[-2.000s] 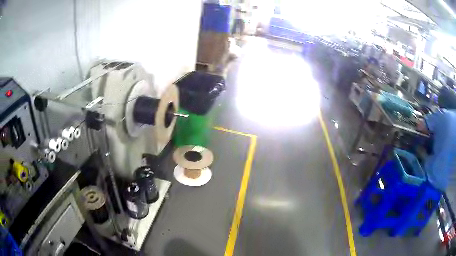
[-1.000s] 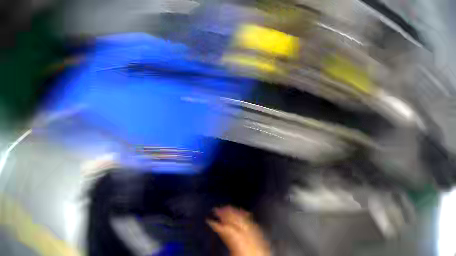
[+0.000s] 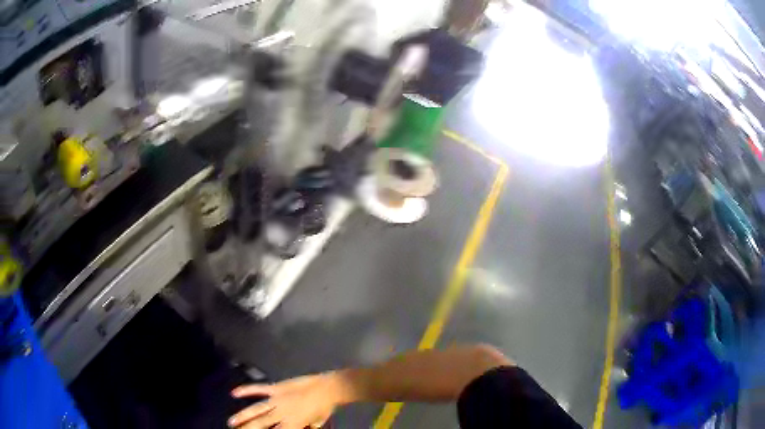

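My right hand is at the bottom, left of centre, with its forearm and dark sleeve coming in from the lower right. It is bare, its fingers spread and pointing left beside a black area. Nothing shows in it; its underside is hidden and the frame's edge cuts off its lower part. My left hand is out of view. The blue tray is cut off at the lower left, with small unclear bits on it. Above it are the machine's yellow rollers.
A bench drawer stands beside the tray. Further off are a flanged reel on the floor, a green bin and dark spools on a pale board. Yellow floor lines run ahead. A blue stool is at the right.
The view swung down to the blue tray, then back towards the aisle, with the bench closer at left. My right hand and forearm now reach in from the lower right.
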